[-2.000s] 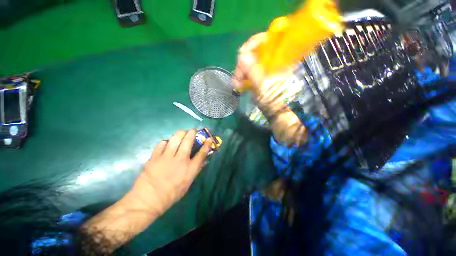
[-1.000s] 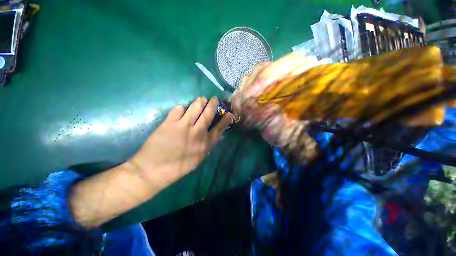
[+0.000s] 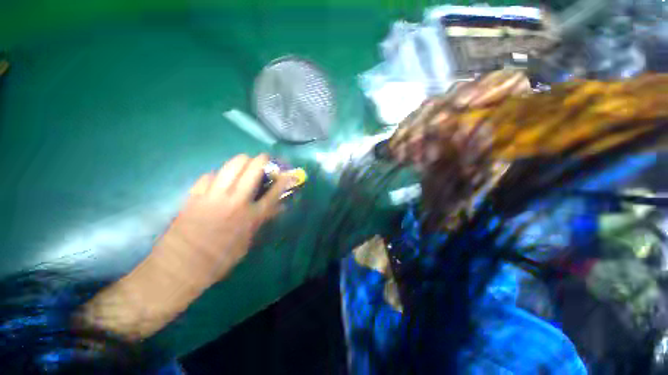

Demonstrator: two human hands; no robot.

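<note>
My left hand (image 3: pixel 220 212) is closed over a small dark phone unit (image 3: pixel 272 171) on the green mat, with its fingers over the top. A yellow tab sticks out at the unit's right end. My right hand (image 3: pixel 447 124), blurred, holds the yellow-orange electric screwdriver (image 3: pixel 579 117), its body pointing to the right. The driver's dark tip end is left of the hand, apart from the unit. The round grey screw plate (image 3: pixel 294 99) lies flat above the unit. A thin white strip (image 3: pixel 249 126) lies at the plate's lower left.
Whitish plastic wrap (image 3: pixel 403 69) and a dark parts tray (image 3: pixel 491 47) stand at the upper right, behind my right hand. A brighter green belt (image 3: pixel 183 11) runs along the top. Blue clothing (image 3: pixel 513 315) shows at the lower right.
My right hand and the screwdriver have moved away from the phone unit to the right. The camera view has shifted. My left hand still holds the unit.
</note>
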